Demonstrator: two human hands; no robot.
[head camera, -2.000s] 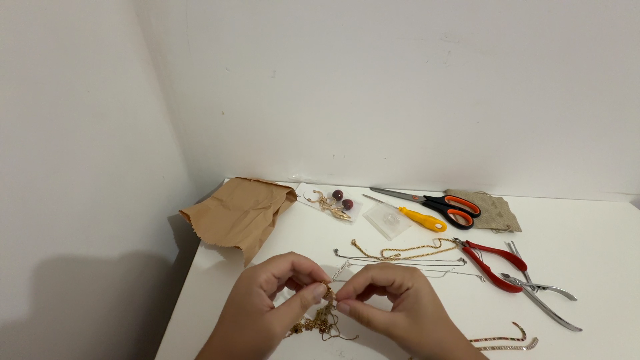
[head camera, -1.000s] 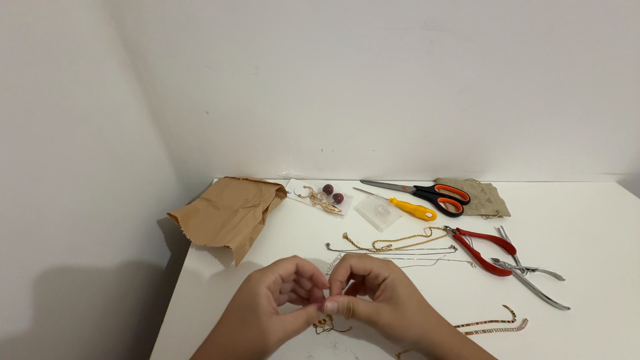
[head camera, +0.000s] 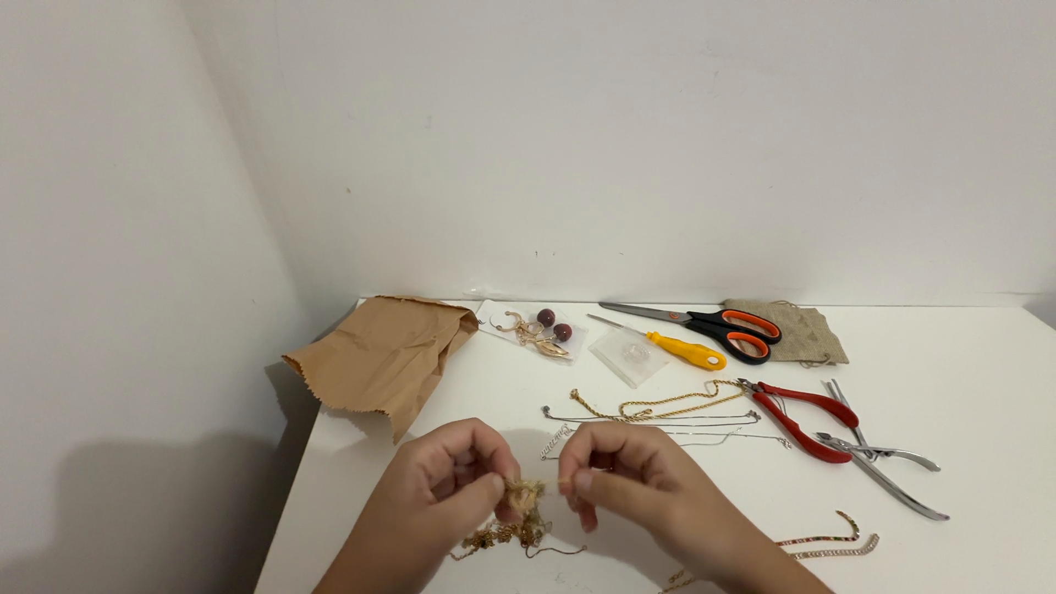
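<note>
A tangle of gold-coloured chains (head camera: 528, 521) hangs between my hands near the front of the white table. My left hand (head camera: 458, 487) pinches part of the tangle between thumb and fingers. With thumb and forefinger, my right hand (head camera: 623, 483) grips a thin strand stretched from it. The tangle's lower part is near or on the tabletop; which, I cannot tell. Just beyond my right hand lie a gold rope chain (head camera: 652, 411) and thin silver-coloured chains (head camera: 660, 421). Bracelets set with small stones (head camera: 833, 549) are beside my right forearm.
A brown paper bag (head camera: 384, 355) stands at the back left. Along the back lie bagged earrings (head camera: 536, 330), a small clear packet (head camera: 629, 356), a yellow-handled screwdriver (head camera: 686, 350), scissors (head camera: 726, 330) and a cloth pouch (head camera: 800, 334). Red-handled cutters (head camera: 804, 421) and metal nippers (head camera: 879, 462) lie at right.
My hands were touching at the fingertips one second ago and are now apart, with a strand stretched between them. More of the tangle shows below them.
</note>
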